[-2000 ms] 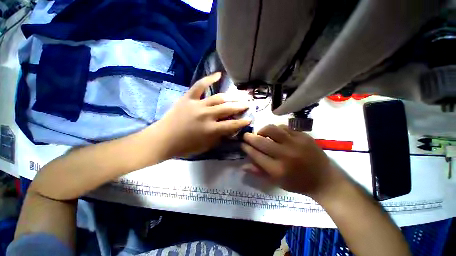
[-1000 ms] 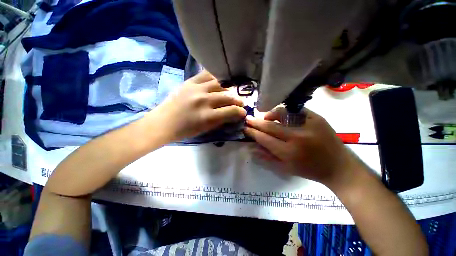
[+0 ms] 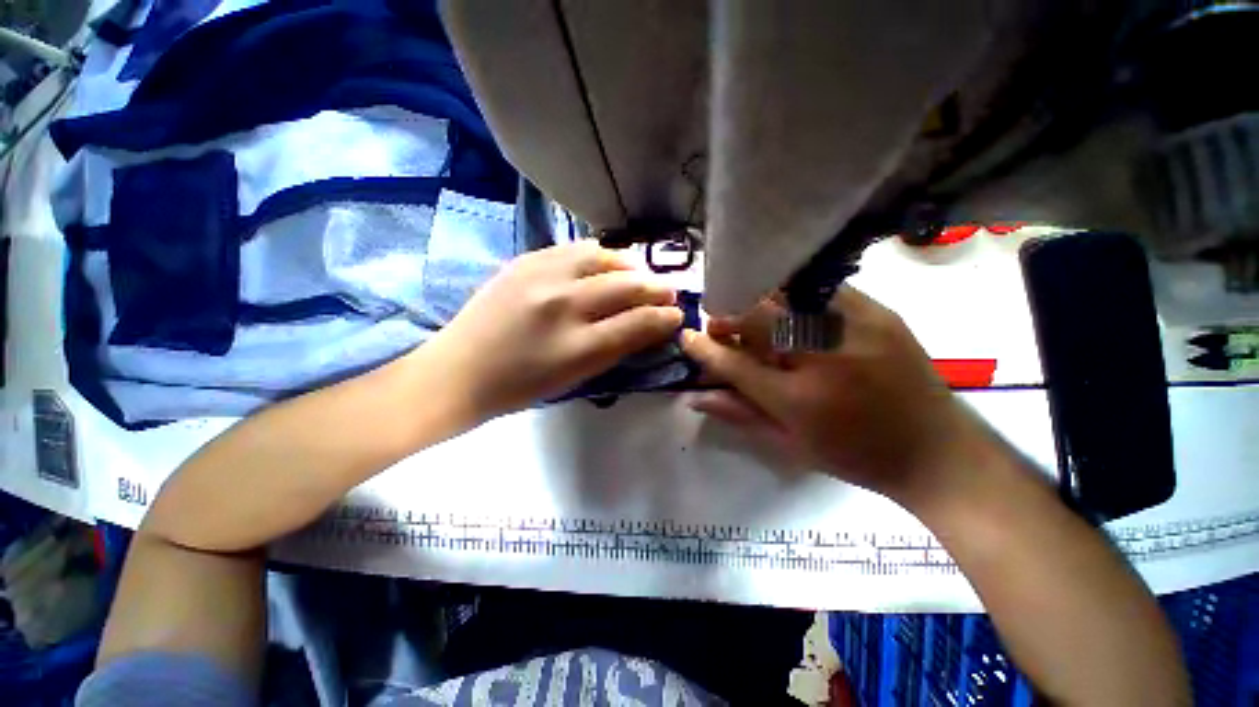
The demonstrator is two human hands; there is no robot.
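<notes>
The navy and pale blue-grey garment (image 3: 290, 263) lies on the table left of the sewing machine head (image 3: 815, 111), with a navy patch (image 3: 174, 252) and dark strips on its pale cloth. My left hand (image 3: 552, 325) presses down on the fabric near the needle area. My right hand (image 3: 835, 394) has its fingertips at the small navy fabric edge (image 3: 689, 312), close to my left fingertips. The machine head and a ribbed knob (image 3: 808, 330) hide part of the right fingers. The needle point is hidden behind the head.
A black smartphone (image 3: 1102, 373) lies on the right, with red loops (image 3: 967, 235) behind it and a red bar (image 3: 964, 373) to its left. A small green-and-black item (image 3: 1222, 351) is at far right. A ruler scale (image 3: 621, 544) runs along the table's front edge. Blue crates (image 3: 911, 663) are below.
The camera view has shifted, so the machine head appears further left. My left fingers, spread two seconds ago, are now closer together. Both hands stay at the fabric near the needle area.
</notes>
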